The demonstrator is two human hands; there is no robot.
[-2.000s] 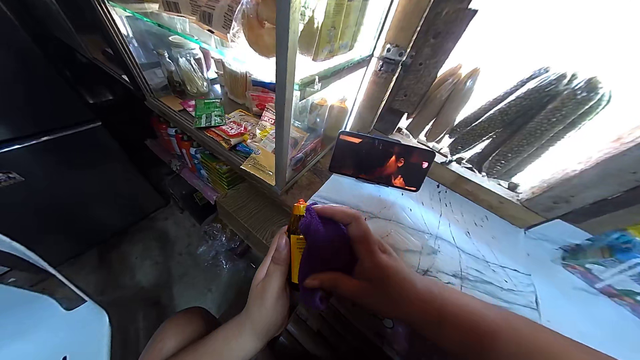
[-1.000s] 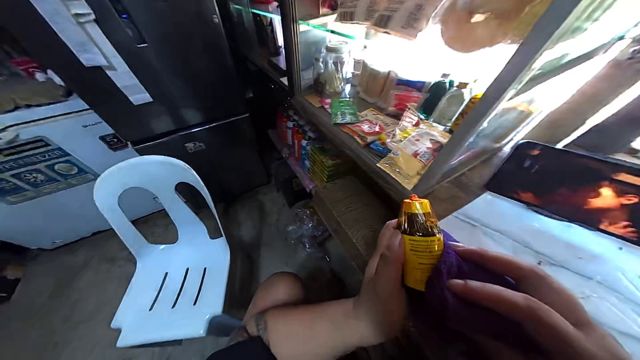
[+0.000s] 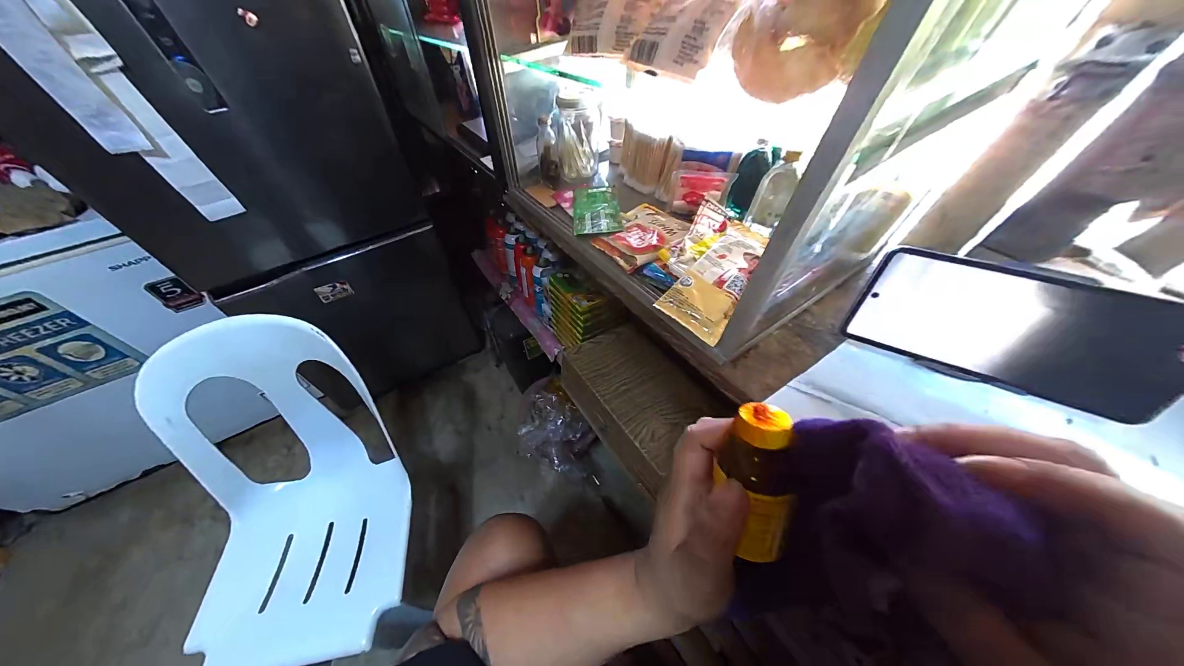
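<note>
My left hand (image 3: 698, 527) grips a small dark bottle (image 3: 760, 481) with a yellow cap and a yellow label that bears writing. The bottle is roughly upright, its cap uppermost. My right hand (image 3: 1064, 518), partly blurred, holds a crumpled purple cloth (image 3: 906, 518) against the bottle's right side. Part of the cloth's lower end is lost in shadow.
A white plastic chair (image 3: 277, 462) stands at left before a dark refrigerator (image 3: 287, 139) and a white freezer (image 3: 74, 388). Beyond my hands are a glass display case (image 3: 786, 250) with packets and jars, a brown box (image 3: 638, 388) and a phone (image 3: 1017, 324).
The view has swung left since the earliest frame, bringing the whole chair into sight. The phone's screen showed a picture before and is now pale and dark with glare. Both hands keep their holds.
</note>
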